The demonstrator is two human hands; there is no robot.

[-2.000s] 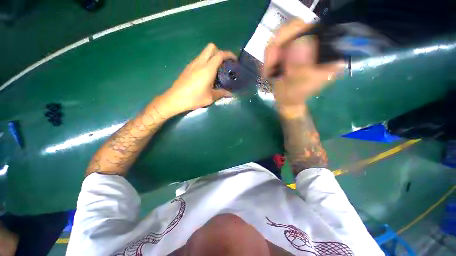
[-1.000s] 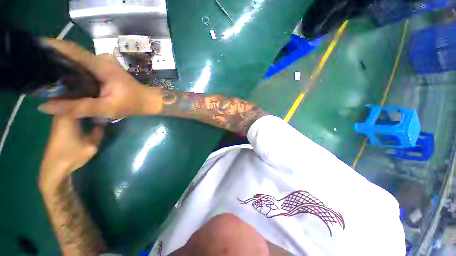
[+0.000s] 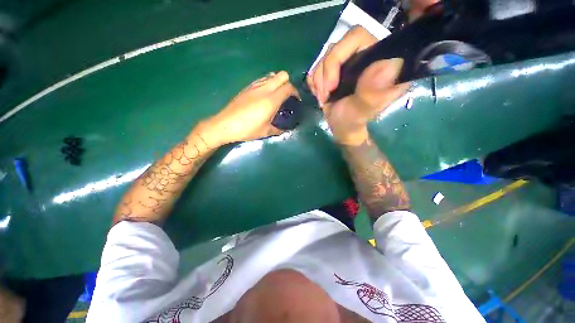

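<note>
My left hand (image 3: 252, 108) grips a small round black unit (image 3: 287, 114) on the green bench, with its top face showing between thumb and fingers. My right hand (image 3: 356, 88) is to the right of the unit and is closed around a thick black electric screwdriver (image 3: 378, 60). The tool has a round blue-and-white badge (image 3: 453, 58) and is partly blurred. Its bit cannot be seen. A white box, the screw feeder (image 3: 356, 22), lies behind my right hand and is mostly hidden.
A dark cluster of small parts (image 3: 72, 151) and a slim blue object (image 3: 22, 172) lie at the left of the bench. A thin dark rod (image 3: 434, 89) and a small bright piece (image 3: 409, 103) lie at the right. A white line (image 3: 189, 39) runs along the bench.
One second ago the view was turned to the right, with my hands together at the left under the tool. Now the hands are centred and apart, and the unit's face shows.
</note>
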